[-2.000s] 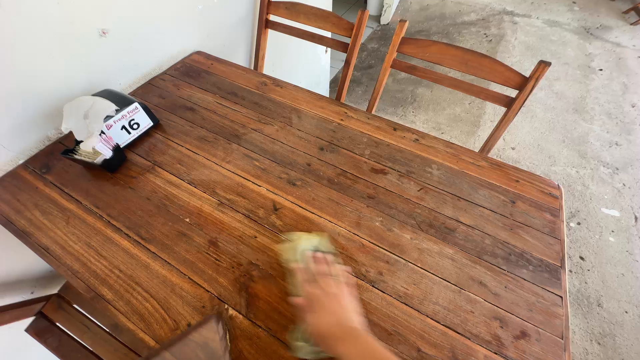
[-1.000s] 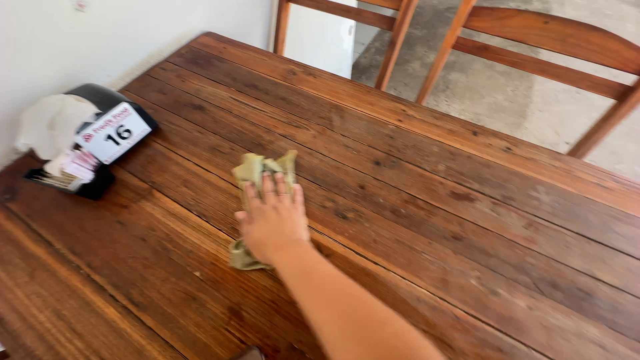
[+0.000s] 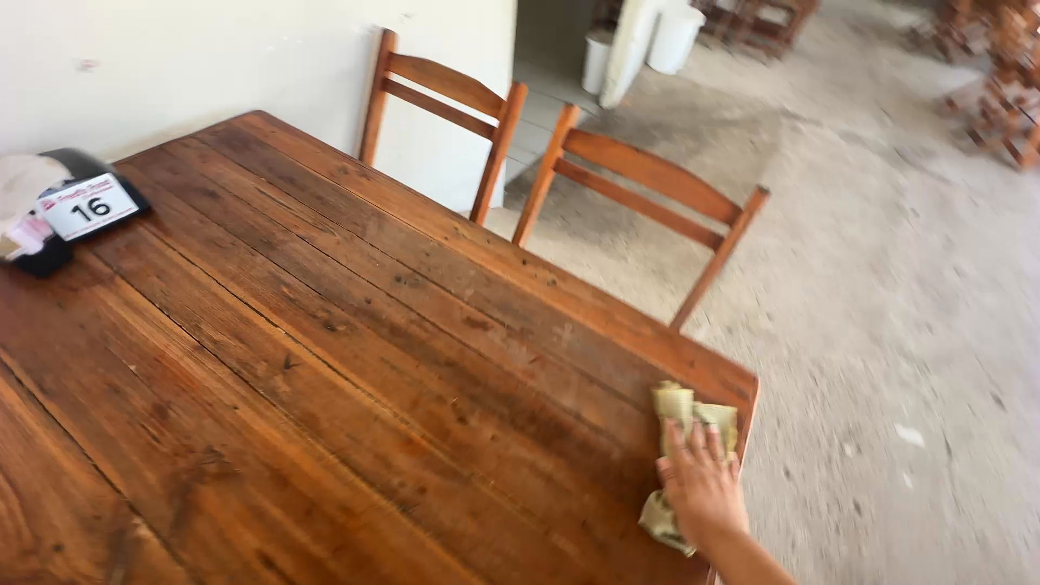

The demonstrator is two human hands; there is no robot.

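Note:
Flat on a yellowish-green cloth [image 3: 674,404] lies my right hand [image 3: 703,479], fingers a little spread, pressing it against the wooden table [image 3: 390,341]. Hand and cloth are near the table's right edge, close to its far right corner. Bunched parts of the cloth stick out beyond the fingertips and beside the palm. The tabletop is of dark reddish-brown planks with narrow gaps, stains and knots. My left hand is out of the frame.
A black holder [image 3: 49,254] with napkins and a number card [image 3: 89,207] stands at the table's left by the white wall [image 3: 203,57]. Two wooden chairs [image 3: 439,81] [image 3: 650,179] line the far edge. White bins [image 3: 676,39] and more wooden furniture stand farther back on the concrete floor.
My right hand and the cloth have moved across the tabletop from its middle to the right edge. The view has shifted to the right.

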